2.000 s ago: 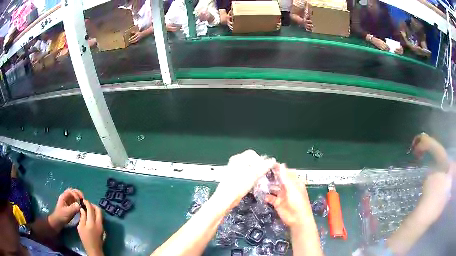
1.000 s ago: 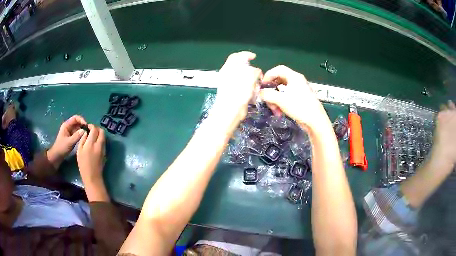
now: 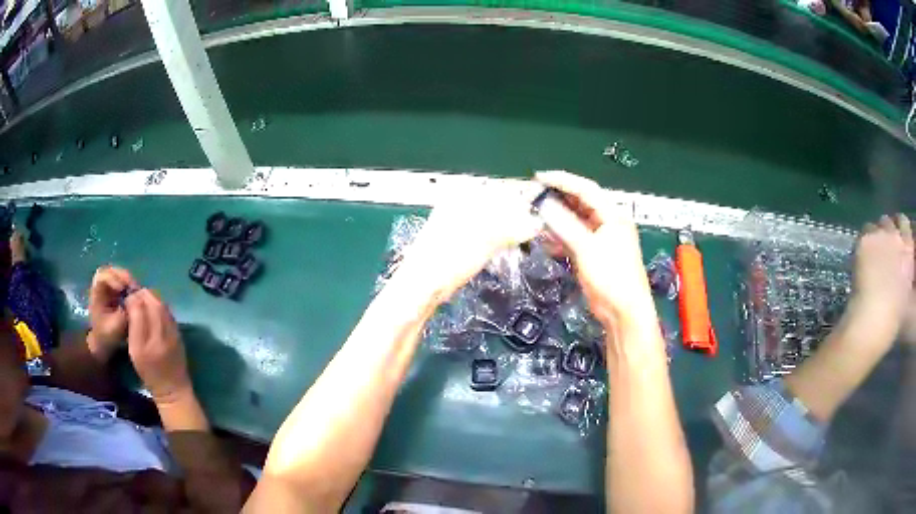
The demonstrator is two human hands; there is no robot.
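Note:
My left hand (image 3: pixel 477 223) and my right hand (image 3: pixel 591 236) meet above the white rail edge. My right hand grips a small black plastic housing (image 3: pixel 547 199) between thumb and fingers. My left hand's fingertips are beside it, overexposed; whether they also hold the part or its bag cannot be told. Below my hands lies a heap of black parts in clear poly bags (image 3: pixel 522 326), partly hidden by my forearms. One black housing (image 3: pixel 484 374) lies at the heap's front left.
An orange-handled knife (image 3: pixel 693 296) lies right of the heap. A clear blister tray (image 3: pixel 793 311) is at far right beside a neighbour's arm. Bare black parts (image 3: pixel 229 251) lie at left near another person's hands (image 3: pixel 136 321). A white upright (image 3: pixel 206 100) and green belt (image 3: pixel 422 100) are beyond.
The view has tilted downward since the oldest frame. A black part now shows in my right fingers; my hands stay close together above the heap.

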